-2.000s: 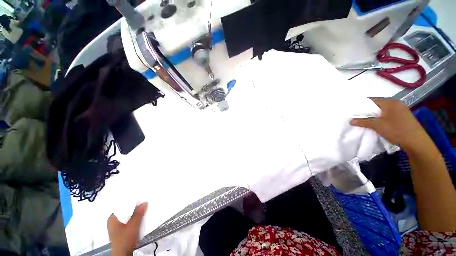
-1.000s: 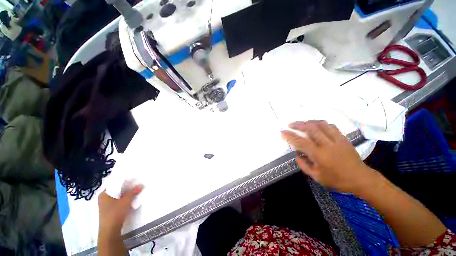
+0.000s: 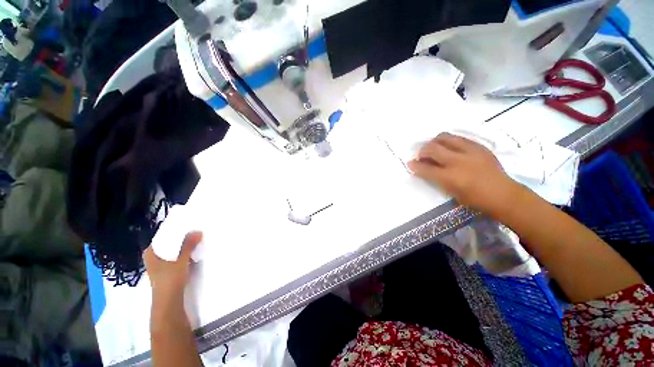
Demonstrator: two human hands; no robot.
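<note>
A white garment piece [image 3: 401,118] lies right of the needle area, with a thin dark line on it; bright glare hides its edges against the white table. My right hand [image 3: 455,168] rests on its front part, fingertips down, fingers together; part of the cloth is bunched behind the hand. My left hand [image 3: 171,261] is at the table's left front, thumb apart, with white cloth [image 3: 170,233] between thumb and fingers. The presser foot [image 3: 310,130] of the sewing machine [image 3: 251,64] stands between the hands, further back, with no hand at it.
Red-handled scissors [image 3: 579,92] lie at the right. A dark cloth pile [image 3: 136,150] with black looped trim [image 3: 118,261] lies left. Black flat strips [image 3: 401,32] cross the machine arm. A measuring scale [image 3: 344,269] runs along the front edge. A blue crate [image 3: 509,301] stands below.
The white piece has drawn back from the front edge, uncovering the scale. My right hand has moved left from the cloth's right end. My left hand has moved up and now has cloth in it.
</note>
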